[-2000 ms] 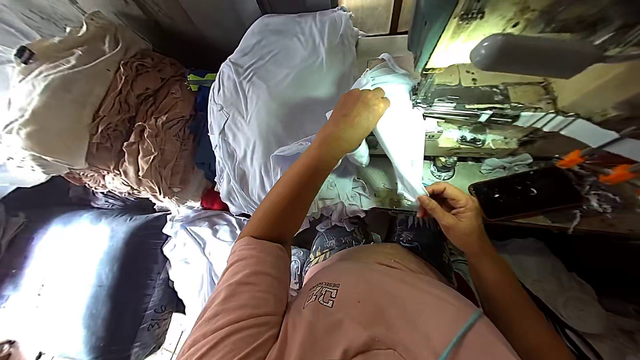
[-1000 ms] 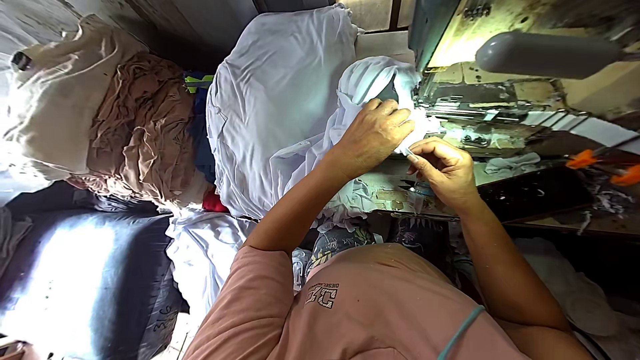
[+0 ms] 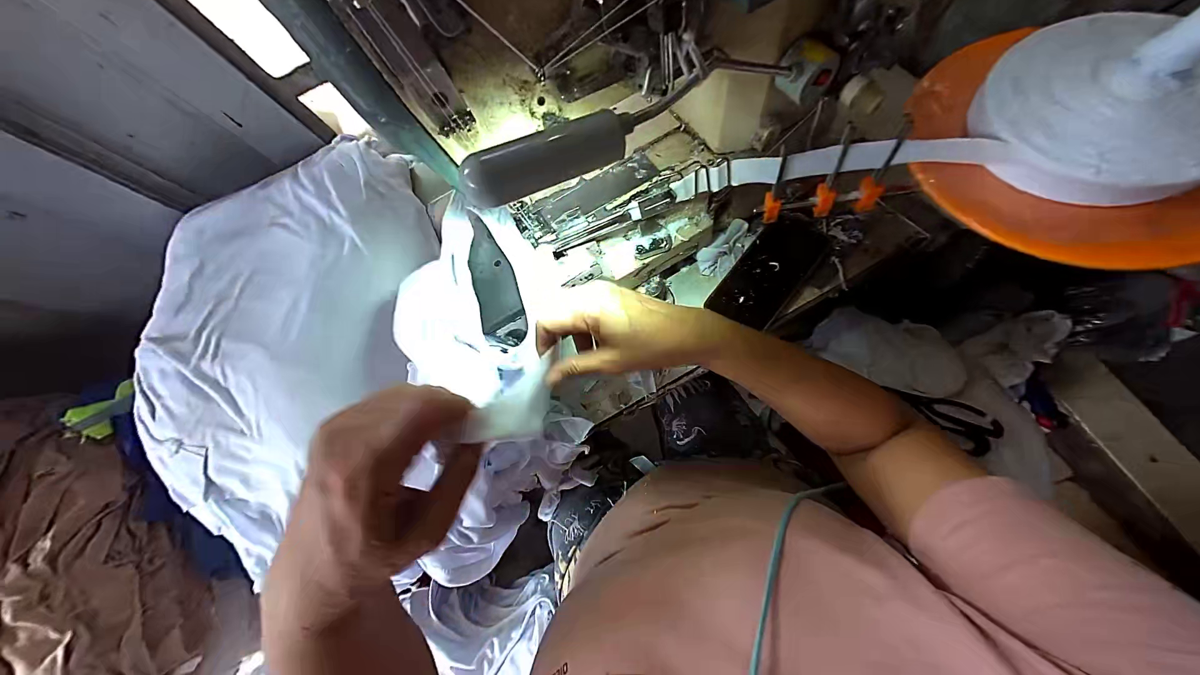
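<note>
White fabric lies in a loop by the lit sewing machine, brightest where the light strikes it. My left hand, blurred, pinches a short edge of this fabric between thumb and fingers. To its upper right, my right hand grips the same edge with its fingertips, so a small piece spans the two hands. The machine's needle area is hard to make out in the glare. A white tape runs to the machine from a roll on an orange disc.
A large white cloth pile stands at left, with brown fabric below it. A grey lamp hangs over the machine. A black phone lies beside orange clips. Black-handled scissors rest on cloth at right.
The view has swung to the right, bringing the tape roll into sight. My left hand has moved off the fabric by the machine to its near edge, toward my body.
</note>
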